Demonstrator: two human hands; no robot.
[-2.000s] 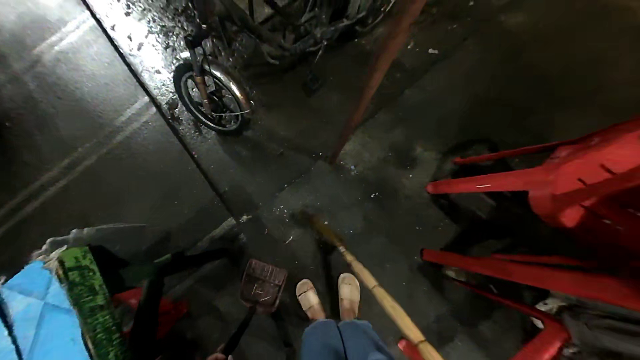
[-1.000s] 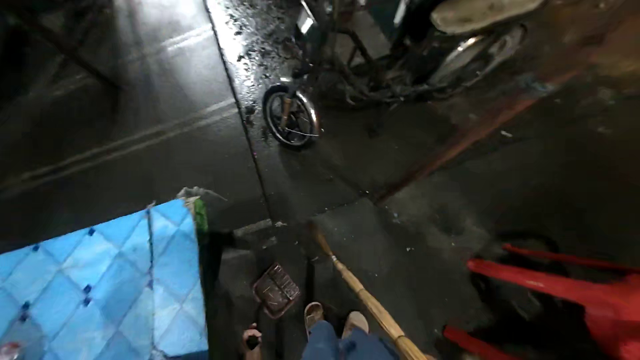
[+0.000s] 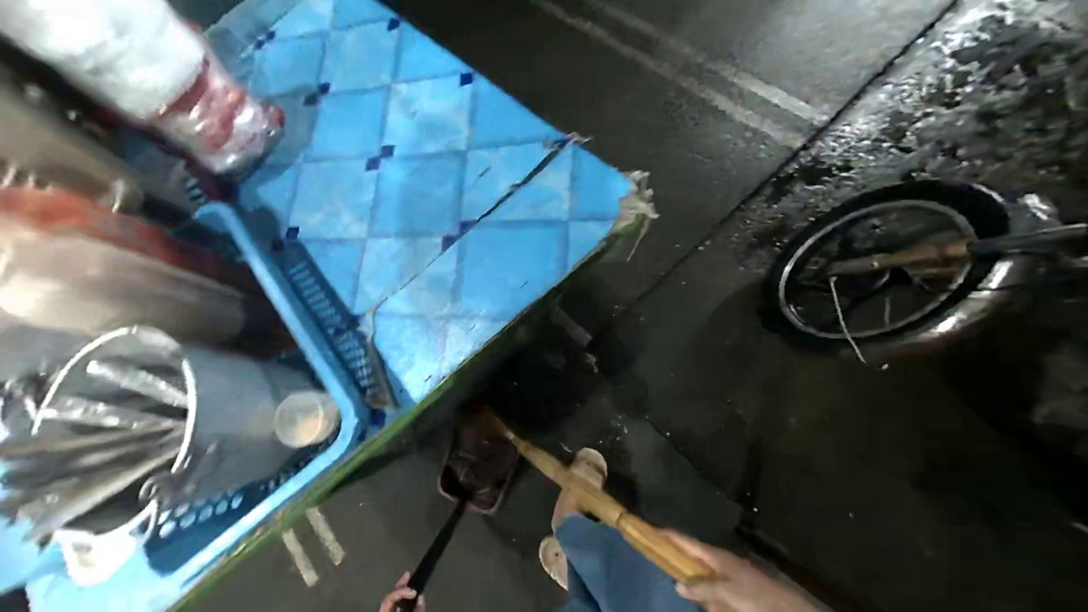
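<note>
My left hand (image 3: 401, 592) grips the black handle of a dustpan (image 3: 480, 467), whose dark reddish pan lies low near the floor beside the table edge. My right hand (image 3: 731, 578) is closed around the thick yellowish handle of a broom (image 3: 599, 501). The broom slants up-left from that hand, and its far end meets the dustpan's upper part, where shadow hides the bristles. My light-coloured shoes (image 3: 586, 476) stand just right of the dustpan, partly behind the broom handle.
At left, a table with a blue tile-patterned cover (image 3: 510, 178) holds a blue plastic basket (image 3: 293, 314) with a container of utensils (image 3: 110, 433). A two-wheeled vehicle's front wheel (image 3: 884, 263) stands at right on the dark floor, near wet debris (image 3: 943, 127).
The view has swung left, bringing the basket on the table into sight and the red chairs out of it. The broom's far end, apart from the dustpan before, is now at it.
</note>
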